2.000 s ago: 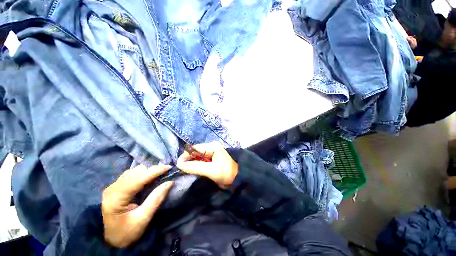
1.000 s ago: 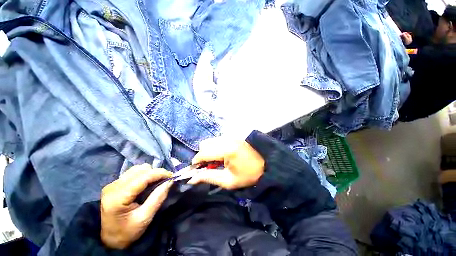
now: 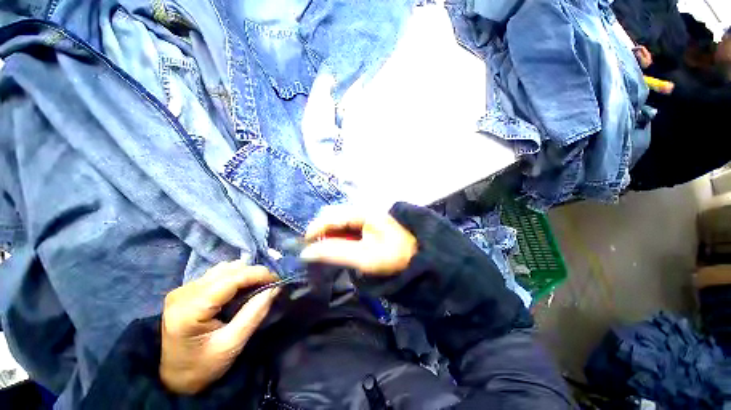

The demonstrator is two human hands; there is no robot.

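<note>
A large mid-blue denim garment [image 3: 96,216] spreads over the lap and the table edge at the left. My left hand [image 3: 210,320] pinches its dark hem edge [image 3: 268,282] between thumb and fingers. My right hand [image 3: 365,240] is just right of the pinched edge, closed around the snips, whose red grip [image 3: 346,235] shows a little in the palm. The blades are blurred, so I cannot tell whether they touch the cloth.
Faded denim garments [image 3: 276,180] lie on the white table [image 3: 409,120]. More denim [image 3: 553,80] hangs over its right edge. A green crate [image 3: 539,248] stands below on the floor. A dark blue pile [image 3: 661,360] lies lower right. A person in black [image 3: 681,128] is at the upper right.
My right hand first moved right from the hem with the snips, then slightly back left and up. My left hand keeps its pinch. The view has shifted slightly, moving table and garments left.
</note>
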